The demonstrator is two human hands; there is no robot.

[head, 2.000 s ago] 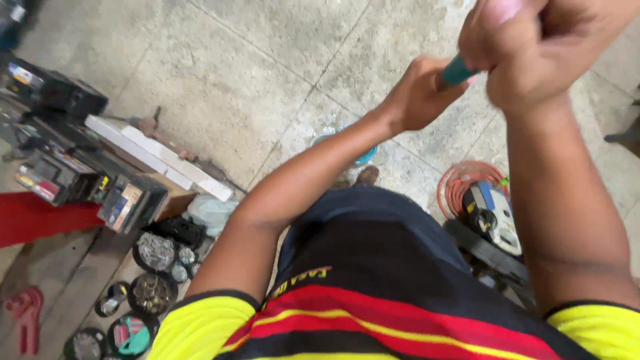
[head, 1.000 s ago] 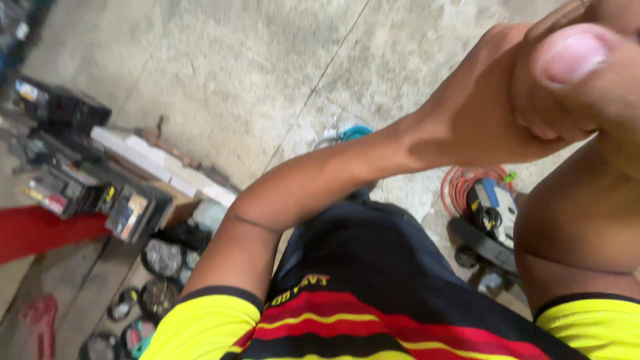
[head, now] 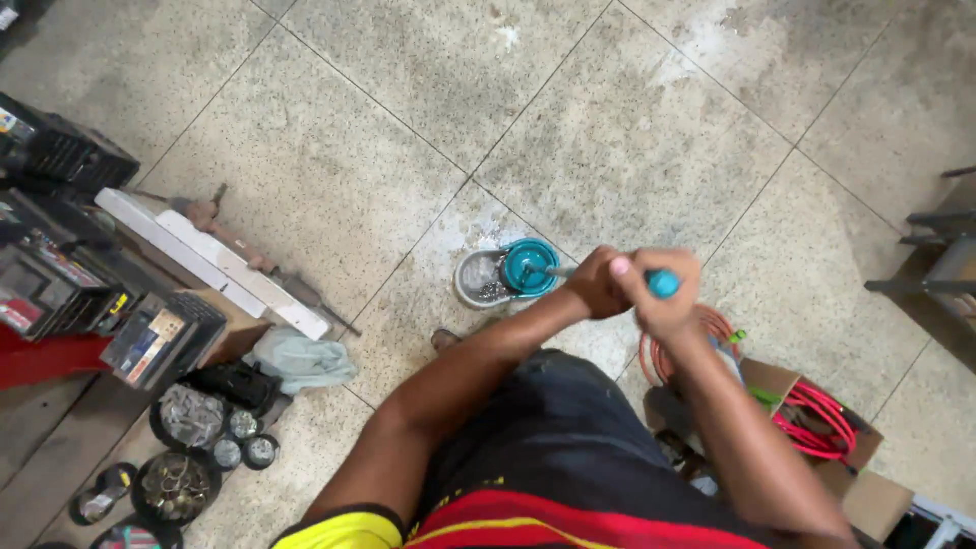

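My left hand is closed around the shaft of a mop handle. Just above it, my right hand grips the same handle near its teal end cap, which points up at the camera. The handle's lower end goes down into the teal round basket of a spin mop bucket on the floor. Beside the basket, the bucket's grey-white basin holds water with some foam. The mop head is too small to make out in the basket.
Car batteries, white bars, a grey cloth and round containers of small parts line the left. Right of my legs are an orange hose and a cardboard box with red hose. Wet patches mark the tiles.
Both hands have moved down and away from the camera, still on the handle. The bucket, mostly hidden behind my left arm before, now shows in full. The view has shifted.
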